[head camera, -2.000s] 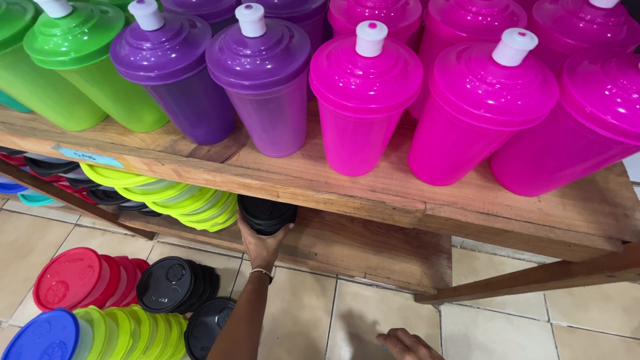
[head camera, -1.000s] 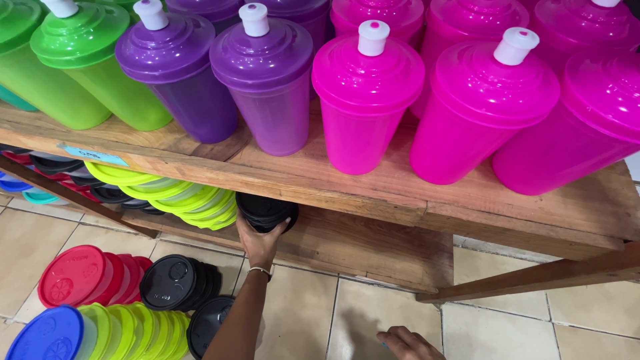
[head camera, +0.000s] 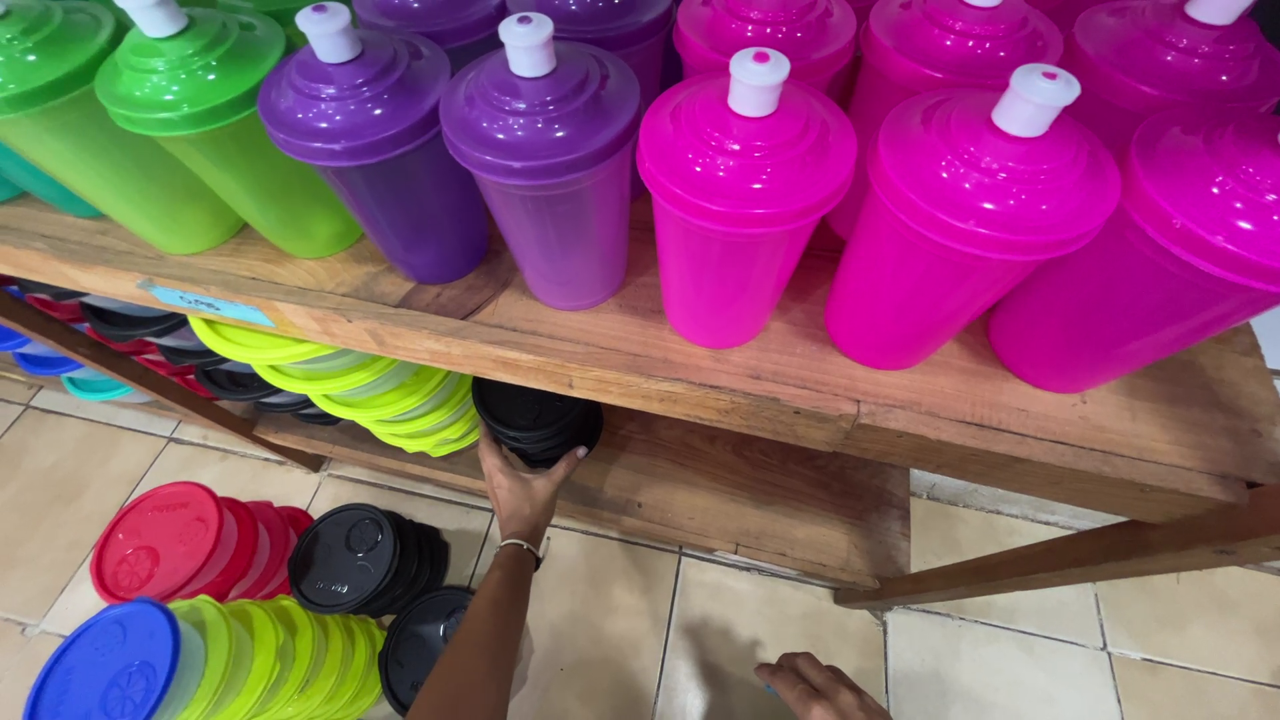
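My left hand (head camera: 520, 480) grips a stack of black plastic lids or lidded containers (head camera: 535, 418) on the lower wooden shelf. Its thumb and fingers lie around the near side of the stack. Directly left of it, lime-lidded containers (head camera: 375, 390) are stacked on the same shelf. Over the tiled floor at the bottom of the view is my right hand (head camera: 815, 688), its fingers loosely curled. A small blue bit shows by its fingertips; whether it holds something cannot be told.
Pink (head camera: 745, 210), purple (head camera: 545, 170) and green (head camera: 225, 130) lidded tumblers crowd the upper wooden shelf (head camera: 640, 370). Red (head camera: 160, 545), black (head camera: 345, 558), blue (head camera: 105, 660) and lime (head camera: 290, 655) lidded containers lie in rows on the floor. A slanted wooden brace (head camera: 1060, 560) is at right.
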